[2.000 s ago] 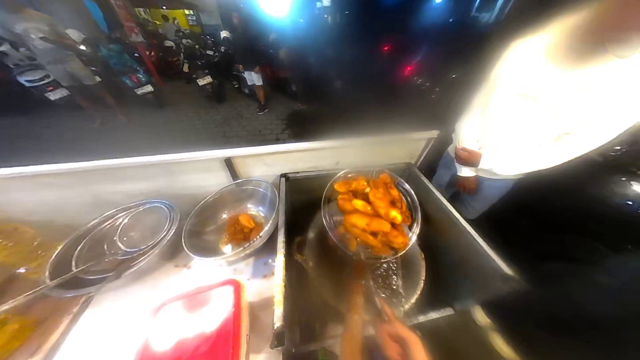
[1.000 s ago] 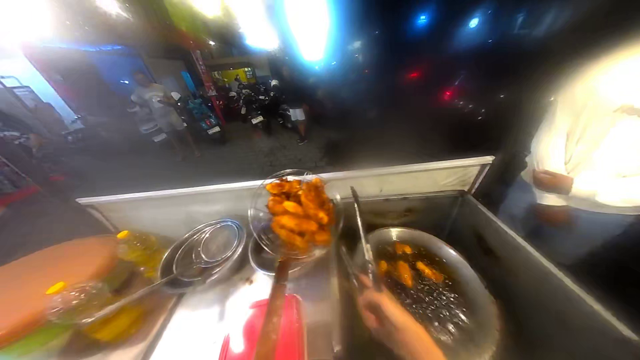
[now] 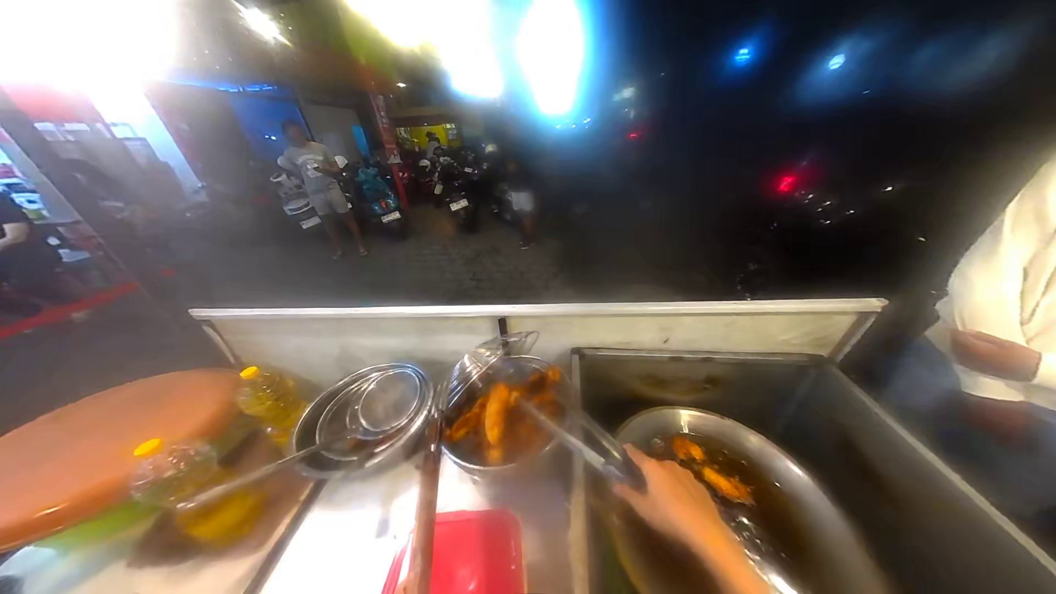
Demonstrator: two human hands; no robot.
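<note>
Fried pieces (image 3: 497, 417) lie in a metal bowl (image 3: 499, 468) at the centre. My right hand (image 3: 660, 493) grips metal tongs (image 3: 577, 445), whose tips reach into that bowl among the pieces. A wire strainer (image 3: 487, 356) is tipped over the bowl's left rim; its long handle (image 3: 428, 503) runs down to my left hand (image 3: 406, 586), of which only a little shows at the bottom edge. Right of my right hand, a wide pan (image 3: 804, 487) of dark oil holds a few browned pieces (image 3: 714, 472).
Left of the bowl, round strainers (image 3: 389, 400) rest in a metal basin (image 3: 304, 437). A red container (image 3: 478, 553) is at the front. Oil bottles (image 3: 268, 398) stand near an orange round surface (image 3: 107, 445). A metal wall (image 3: 742, 330) edges the stall; a person's arm (image 3: 994, 355) is at right.
The strainer that held the fried pieces is now tipped, and the pieces lie in the bowl. The tongs have moved from above the pan's left side to the bowl. The view has shifted.
</note>
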